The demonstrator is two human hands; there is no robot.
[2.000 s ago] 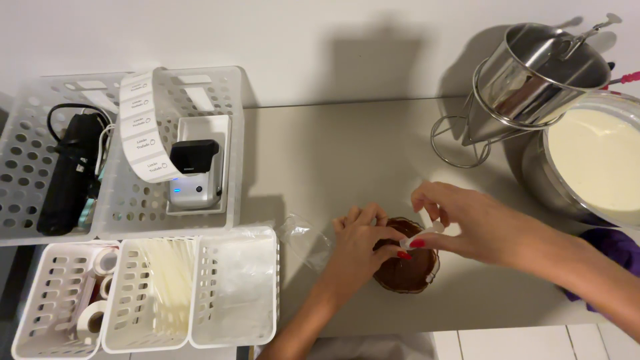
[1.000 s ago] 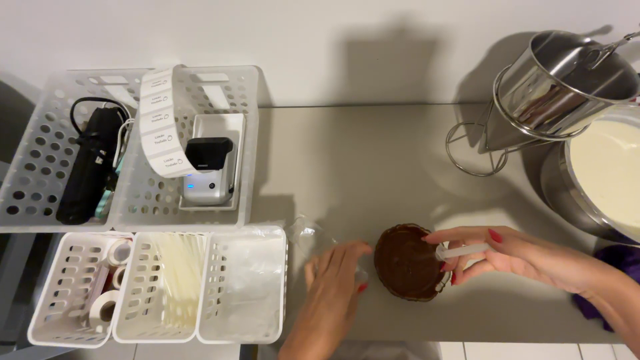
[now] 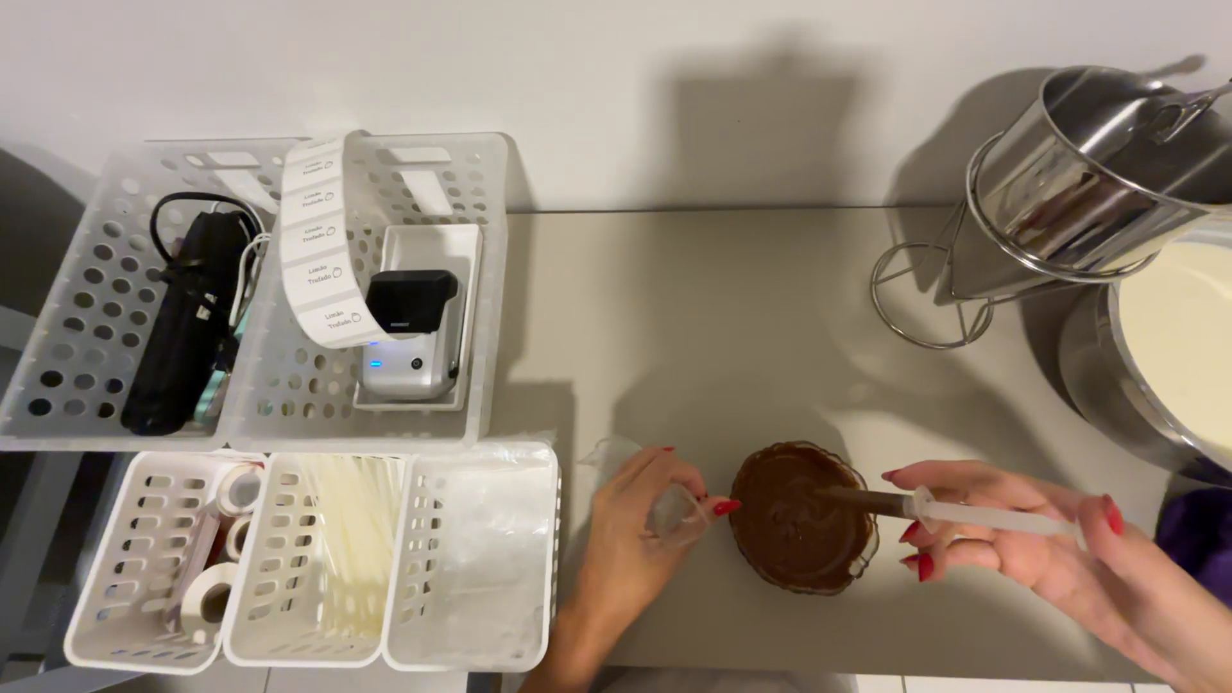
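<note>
A scalloped glass bowl of melted chocolate sits near the counter's front edge. From its right side my right hand holds a plastic syringe, its plunger drawn out and its brown-filled barrel reaching over the chocolate. Just left of the bowl, my left hand holds a small clear plastic piece, perhaps a bag or cup. Another bit of clear plastic shows behind my left fingers.
White baskets hold tape rolls, pale strips and clear bags. Behind them, perforated bins contain a label printer and a black cylindrical object. At right stand a metal funnel on a wire stand and a pot of cream-coloured mixture.
My left hand has left the bowl and now holds the clear plastic piece. My right hand has moved to the bowl's right side, and the syringe plunger now extends farther out.
</note>
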